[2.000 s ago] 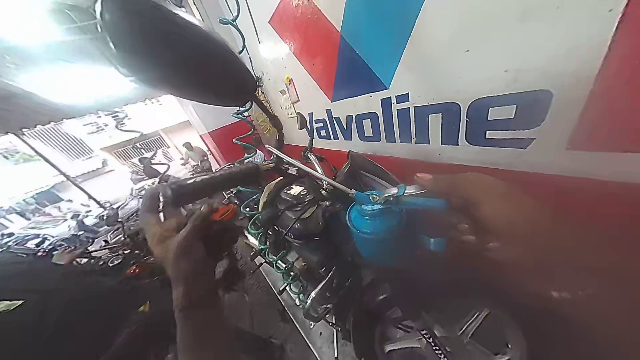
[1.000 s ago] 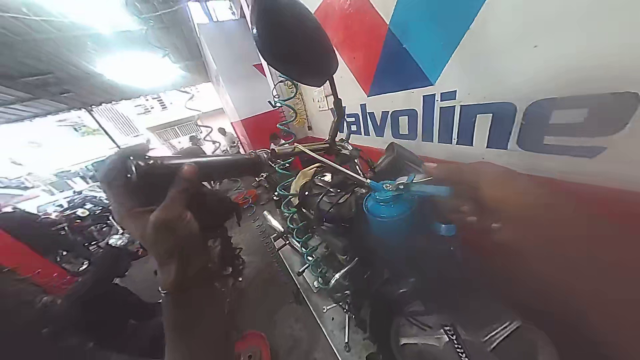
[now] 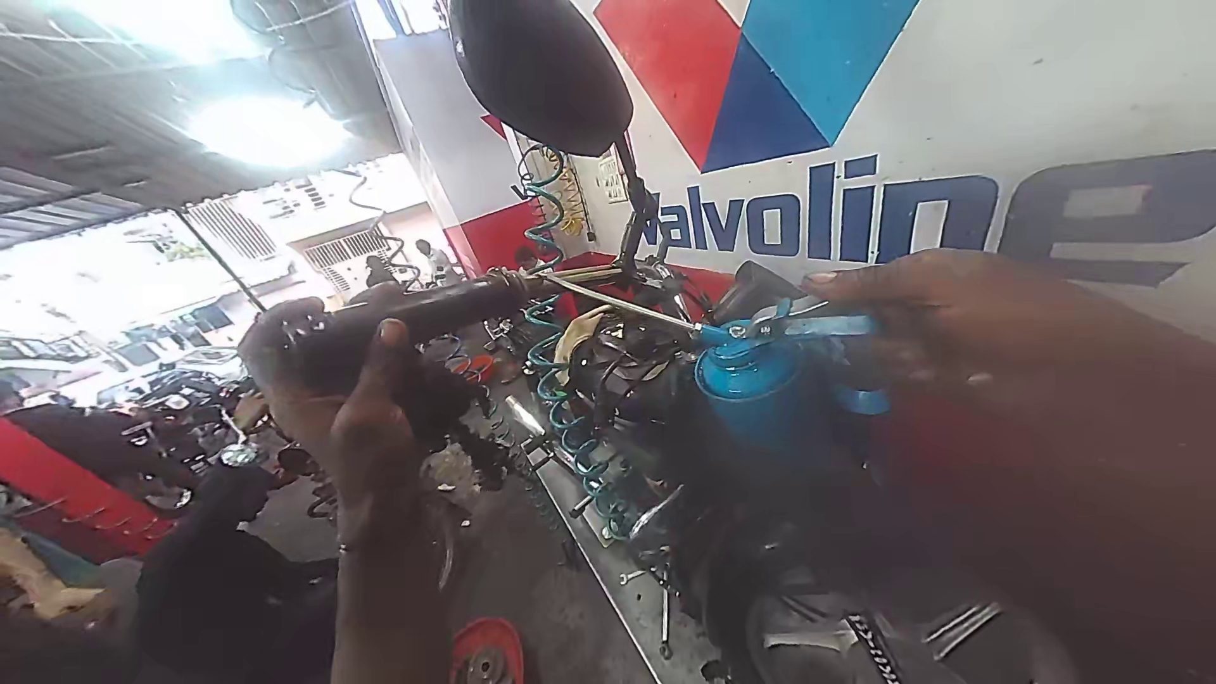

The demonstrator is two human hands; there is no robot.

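Note:
My left hand (image 3: pixel 356 399) is closed around a black rubber handlebar grip (image 3: pixel 418 318), with a dark rag or similar dark thing below the palm. In my right hand (image 3: pixel 936 323) is a blue pump oil can (image 3: pixel 746 370), gripped by its lever and handle. The can's thin spout (image 3: pixel 617 302) points left, and its tip lies at the inner end of the grip, by the bare handlebar (image 3: pixel 589 274). A black mirror (image 3: pixel 541 71) stands above the bar. The oil can's lower body is blurred.
A coiled green air hose (image 3: pixel 546 380) hangs beside the motorcycle. Wrenches (image 3: pixel 665 608) lie on a ledge at its side. A red round tray (image 3: pixel 486 655) with metal parts is on the floor. A person in dark clothes (image 3: pixel 228 551) is low at the left, near other motorcycles (image 3: pixel 190 408). A painted wall (image 3: pixel 1073 104) stands right.
The view has swung left. My left hand remains on the grip, and my right hand still holds the oil can with its spout toward the handlebar.

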